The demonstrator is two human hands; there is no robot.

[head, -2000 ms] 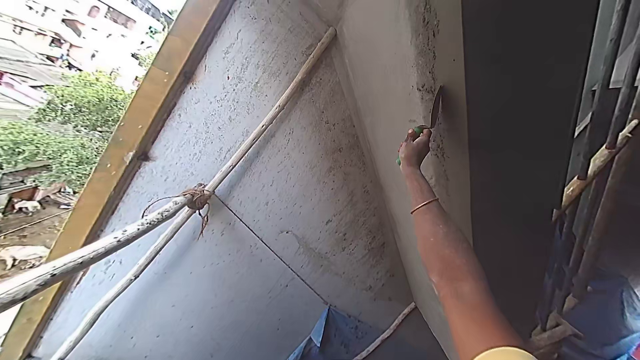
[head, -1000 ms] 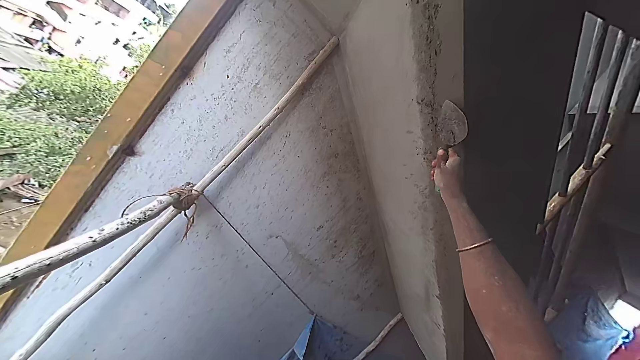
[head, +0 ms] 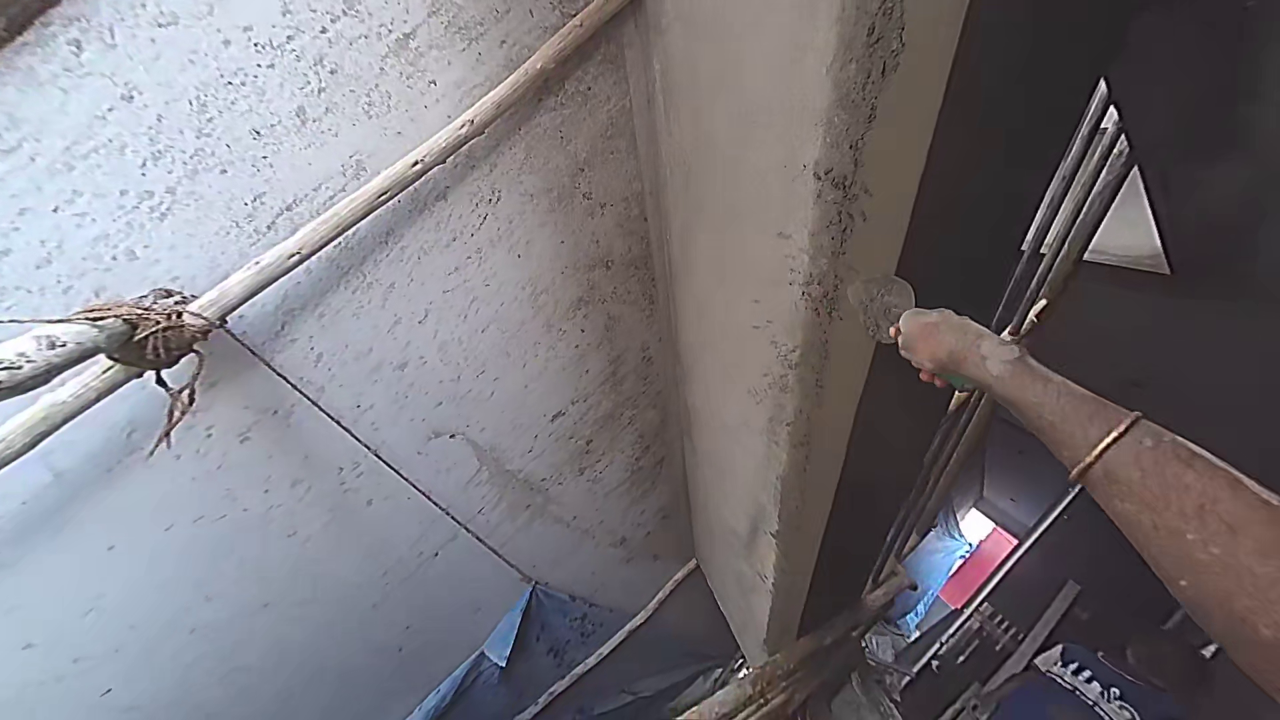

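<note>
My right hand (head: 940, 345) is closed around a pointing trowel (head: 882, 305), of which a bit of green handle shows below the fingers. The rounded blade lies at or close to the edge of a plastered concrete beam (head: 740, 250); whether it touches cannot be told. A rough, dark, pitted strip of mortar (head: 835, 230) runs along that edge. A thin bangle circles my wrist. My left hand is out of the picture.
Wooden scaffold poles (head: 420, 160) cross at the left, lashed with rope (head: 160, 325). A cord runs down to a blue tarpaulin (head: 515, 625). More poles (head: 1060, 210) stand behind my hand. Beyond lie planks (head: 1035, 635) and dark cloth with lettering (head: 1090, 685).
My right hand with the trowel has moved down along the beam edge, and my forearm now comes in from the right side. The view has shifted, so the outdoor trees have gone from sight.
</note>
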